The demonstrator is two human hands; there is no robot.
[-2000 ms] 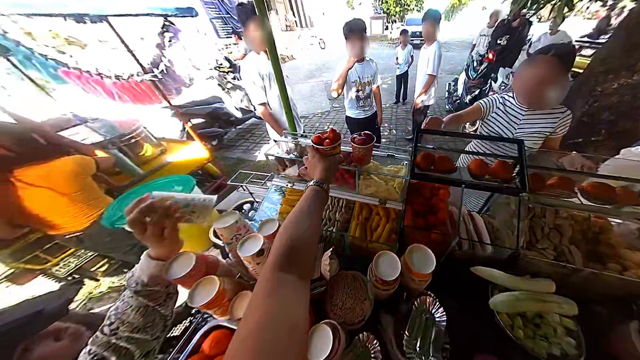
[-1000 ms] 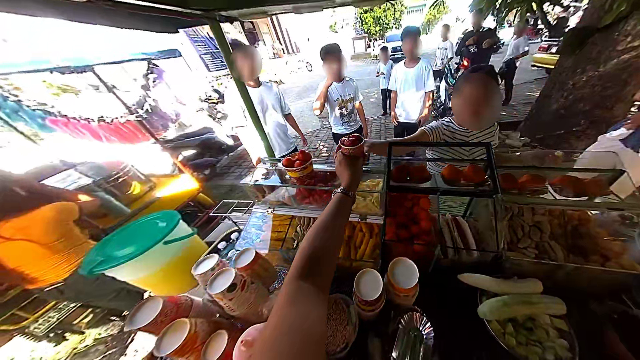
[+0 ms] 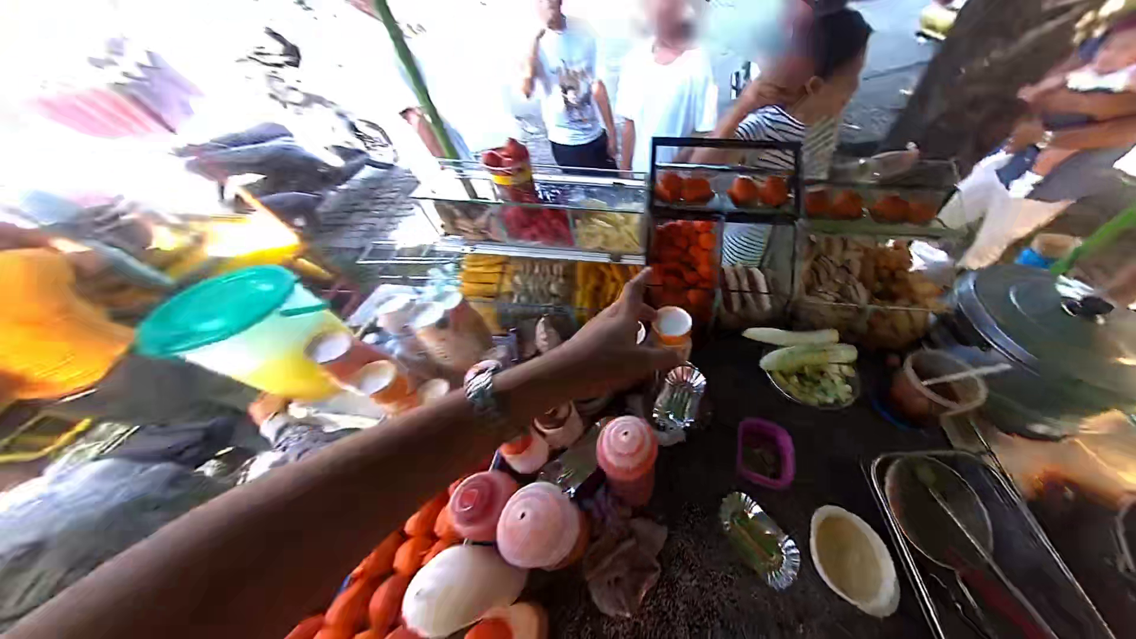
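My left hand [image 3: 626,337], bare-armed with a metal band at the wrist, is over the front of the food stall. Its index finger and thumb are spread, with nothing visible in them. It is close to a stack of paper cups [image 3: 672,327] and the trays of orange-coated food [image 3: 683,257]. A cup of red food balls [image 3: 508,169] stands on the glass display case [image 3: 568,191] at upper left. Below my forearm are pink-topped squeeze bottles [image 3: 627,448], a white bottle [image 3: 463,587] and a heap of orange-coated food [image 3: 386,599]. My right hand is out of view.
A bucket with a green lid [image 3: 217,311] and blurred cups [image 3: 377,377] are at left. A large lidded pot [image 3: 1029,328], foil trays [image 3: 759,540] and a metal tray with a ladle [image 3: 941,515] lie rightward. People stand beyond the case.
A second ago my left hand was at the case top with a cup of red food; it has drawn back and let go of the cup. The view has tilted down and right.
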